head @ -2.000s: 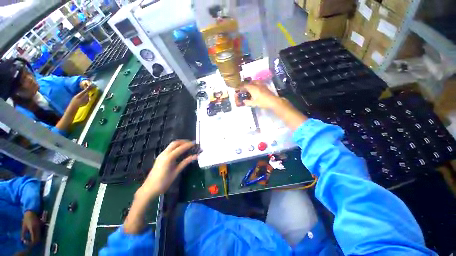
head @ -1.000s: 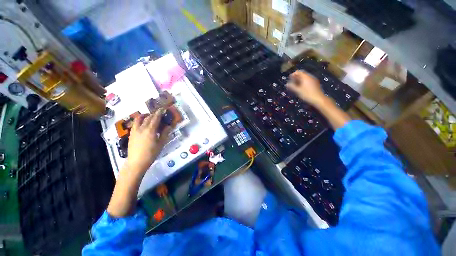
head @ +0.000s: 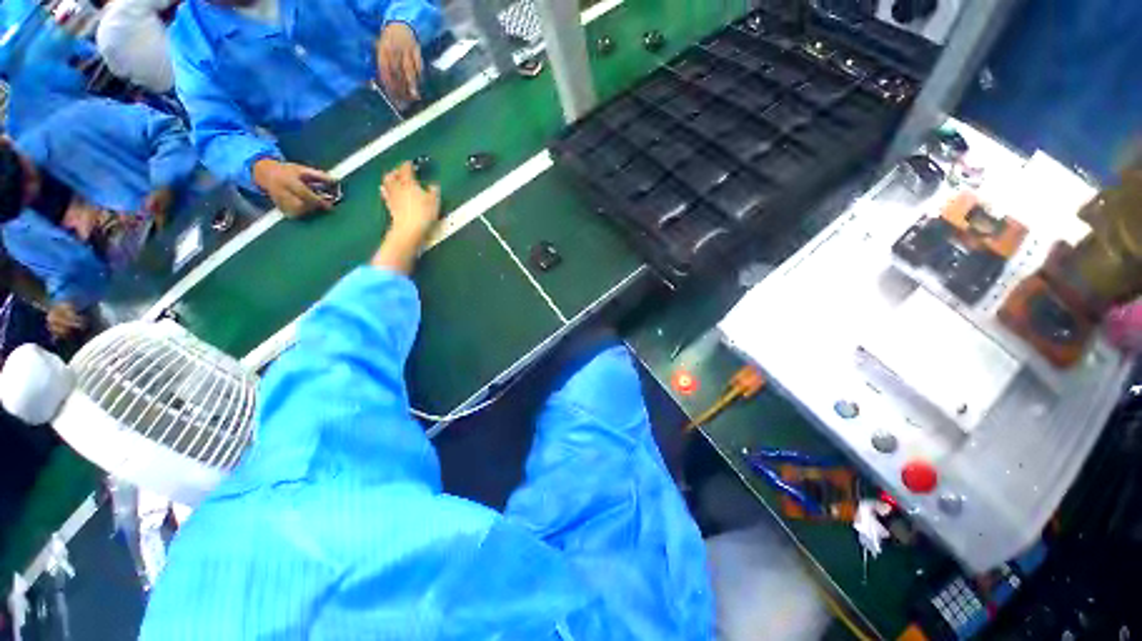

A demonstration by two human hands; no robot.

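My left hand [head: 410, 210] is over the green conveyor belt [head: 301, 263], fingers apart, and a small black housing [head: 422, 163] lies close beyond its fingertips. Contact with it cannot be told. Another black housing [head: 480, 162] lies to the right on the belt. One more black housing [head: 544, 256] lies on the green surface nearer me. My right hand is not in view. The white press [head: 802, 313] stands on the right. Black parts [head: 958, 257] sit at its orange-brown left fixture [head: 986, 223]; the right fixture [head: 1049, 319] is partly under the brass head [head: 1115, 251].
Black blister trays [head: 739, 138] stand between belt and press. Across the belt, a person's hands [head: 298, 188] are near the parts. A white fan [head: 157, 401] stands at left. Blue-handled pliers [head: 789, 482] and an orange-handled tool [head: 729, 396] lie before the press.
The view has swung left to the belt. My left hand has left the press fixtures and reached out over the belt. My right hand, earlier over the right trays, is out of view.
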